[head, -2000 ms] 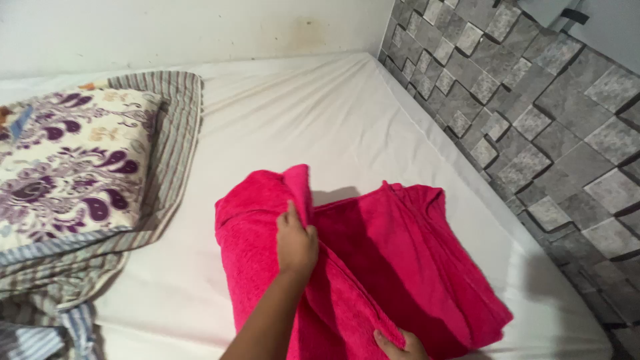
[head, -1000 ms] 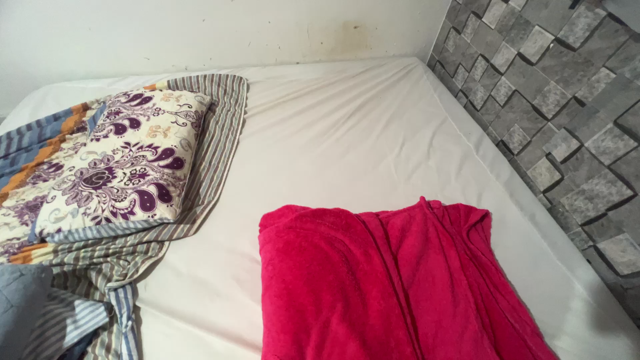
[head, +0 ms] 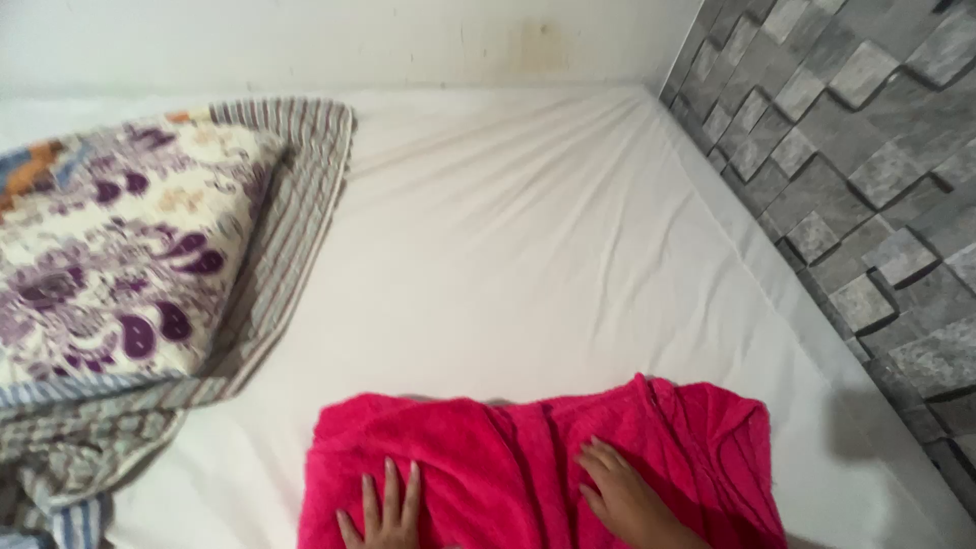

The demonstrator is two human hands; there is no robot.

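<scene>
A bright pink plush blanket (head: 488, 473) lies folded on the bed at the bottom of the head view, its lower edge out of frame. My left hand (head: 385, 511) rests flat on its left part, fingers spread and pointing away from me. On the blanket's right part lies my right hand (head: 629, 496), palm down, the fingers slightly bent and angled up to the left. Neither hand grasps the cloth. Creases run through the blanket between and beside the hands.
A white fitted sheet (head: 488, 290) covers the mattress, wrinkled toward the far corner. To the left, a floral folded quilt (head: 130, 259) lies over a striped quilted cover (head: 293, 221). A white wall (head: 343, 46) stands behind, and a grey stone-patterned wall (head: 862, 175) at the right.
Two seconds ago my hands held the blanket's folds, one of them raised; a second ago no hands showed. Now both lie on the blanket, whose left part has been laid down flatter.
</scene>
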